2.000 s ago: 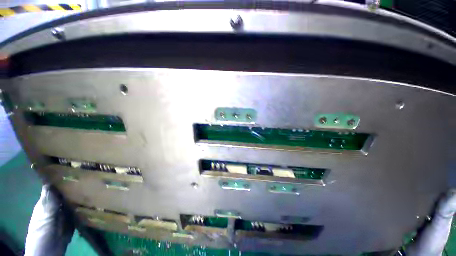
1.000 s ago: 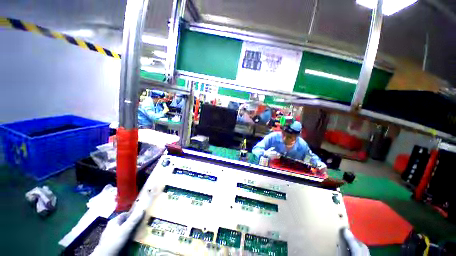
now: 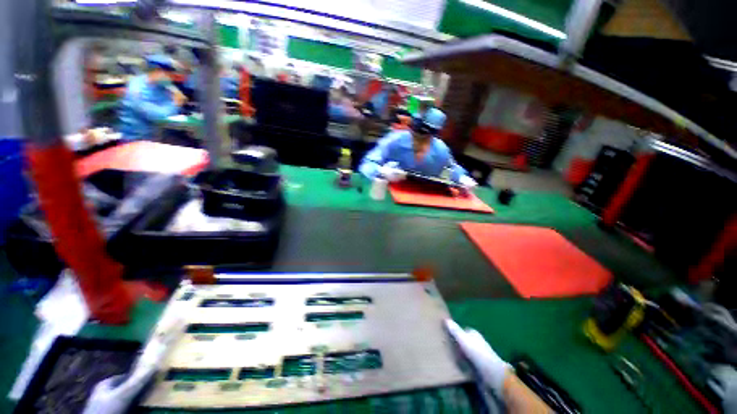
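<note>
The fixture cover plate (image 3: 404, 331), broad and grey with rectangular slots showing green circuit board, lies plate side up in front of me, low in the view. Small orange-brown blocks (image 3: 200, 275) sit on its far edge. My left hand (image 3: 121, 392), in a whitish glove, holds the fixture's left edge. My right hand (image 3: 477, 353), gloved with bare wrist showing, holds its right edge. The fingertips are blurred and partly hidden. The near edge is cut off by the frame.
A screw tray (image 3: 77, 376) is at the left, beside a red-wrapped post (image 3: 77, 234). Black parts bins (image 3: 202, 234) stand behind it. An orange-red mat (image 3: 537, 259) lies ahead right. A yellow-and-black tool (image 3: 614, 315) is at the right. A person in blue (image 3: 416, 154) works across the bench.
The fixture has gone from filling the view, tilted up close, to lying lower and flatter before me. Both hands still hold its sides. The view has turned to the right and down since one second ago.
</note>
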